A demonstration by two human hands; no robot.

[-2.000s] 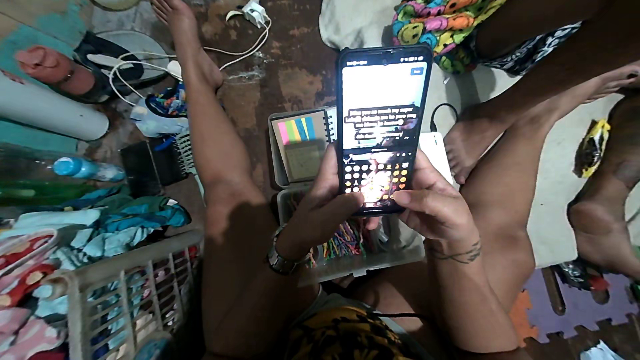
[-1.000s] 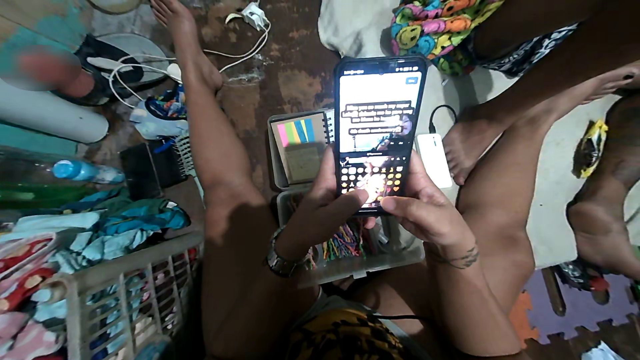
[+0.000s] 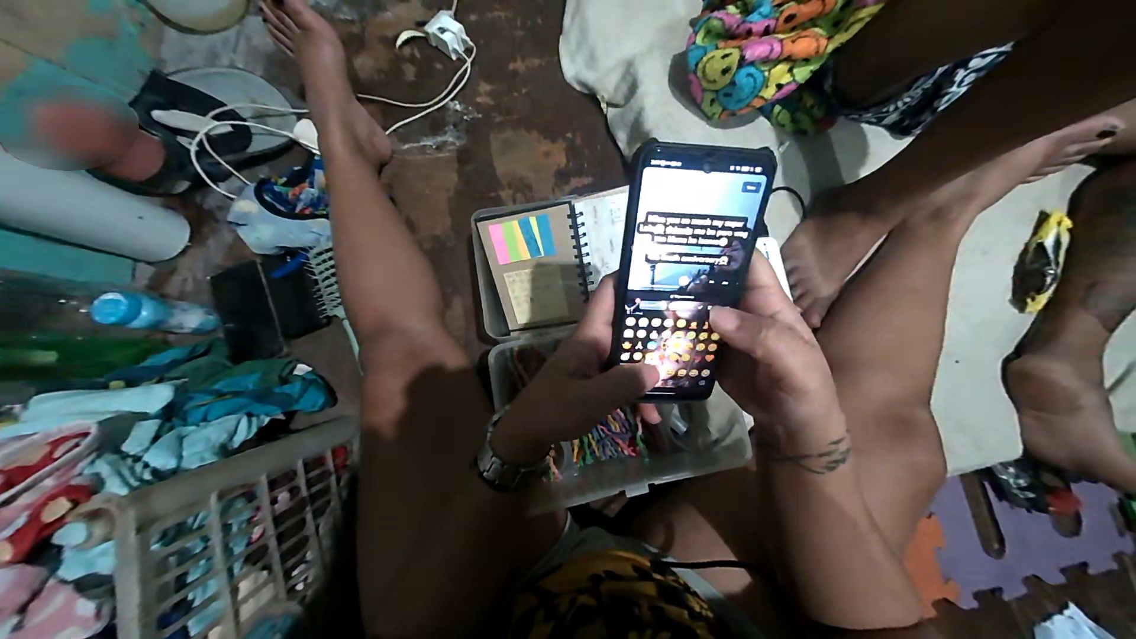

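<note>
A smartphone in a dark case is held upright between both hands above my lap. Its lit screen shows a text overlay and an emoji keyboard. My left hand grips the phone's lower left side, its thumb over the bottom of the screen; a metal watch circles that wrist. My right hand holds the lower right side, with its thumb at the top right of the emoji rows. Beneath them lies a clear plastic case with bundles of colourful threads. Behind it, a spiral notebook with sticky tabs rests in the lid.
A plastic basket of clothes stands at lower left, near a blue-capped bottle. A white charger with cable lies on the worn floor. Other people's legs and feet are at right on a pale cloth, beside a yellow wrapper.
My right thumb has moved up from the bottom of the screen to the top right of the emoji rows. The phone has tilted slightly and sits a little lower in view.
</note>
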